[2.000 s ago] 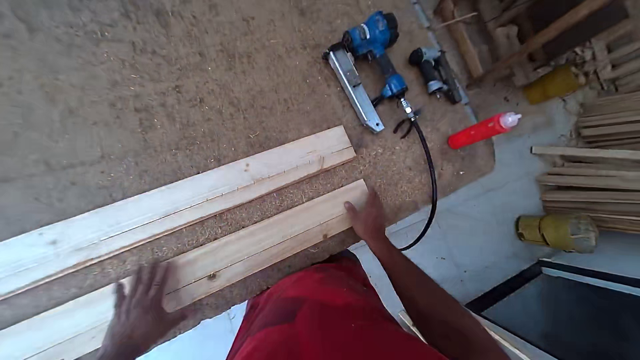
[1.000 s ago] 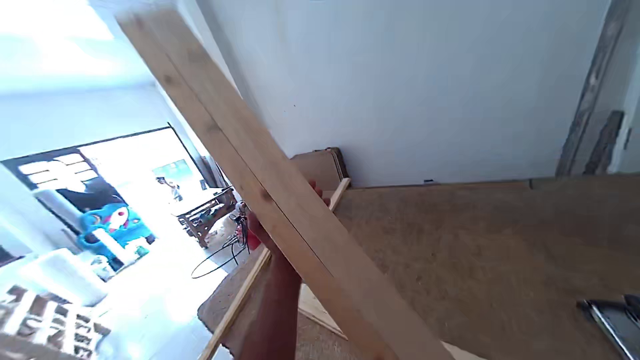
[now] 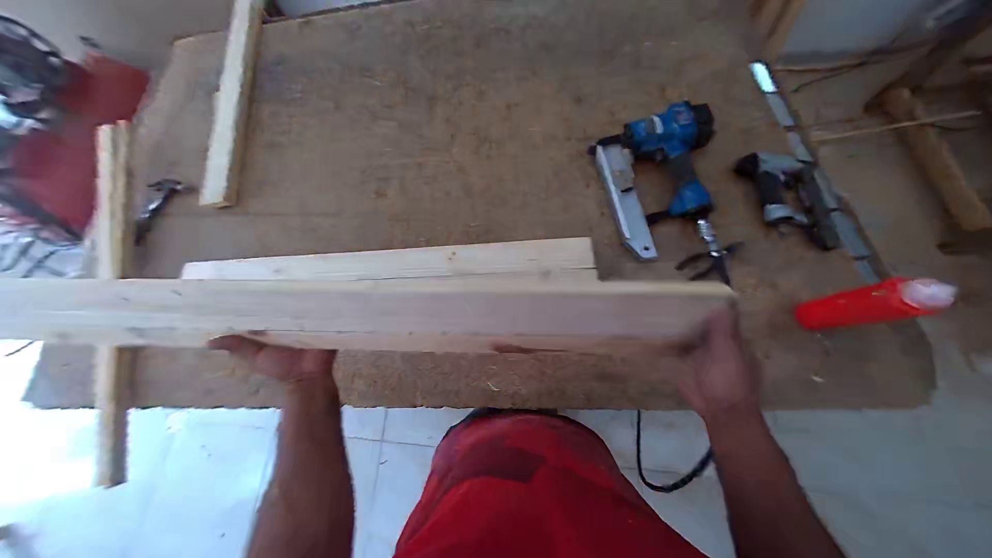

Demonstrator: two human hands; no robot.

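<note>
A long wooden board [image 3: 434,314] runs level across the view above the near part of the worktable [image 3: 480,155]. My left hand [image 3: 279,358] grips its lower edge left of the middle, palm up, fingers partly hidden beneath it. At the board's right end, my right hand [image 3: 721,364] is closed around the edge, somewhat blurred. Just behind lies a shorter pale board [image 3: 387,260], partly covered by the held one. A narrow wood strip [image 3: 112,418] passes under the held board at the left and sticks out past the table's near edge.
A blue pneumatic nailer [image 3: 670,132] with an air hose fitting, a smaller grey nail gun [image 3: 783,190], pliers [image 3: 709,262] and a red bottle [image 3: 860,304] lie at the right. A hammer [image 3: 157,205] and another board [image 3: 232,108] are at the left.
The board that was tilted up in front of the view one second ago is now level, with both hands on it. The view has swung back down to the table.
</note>
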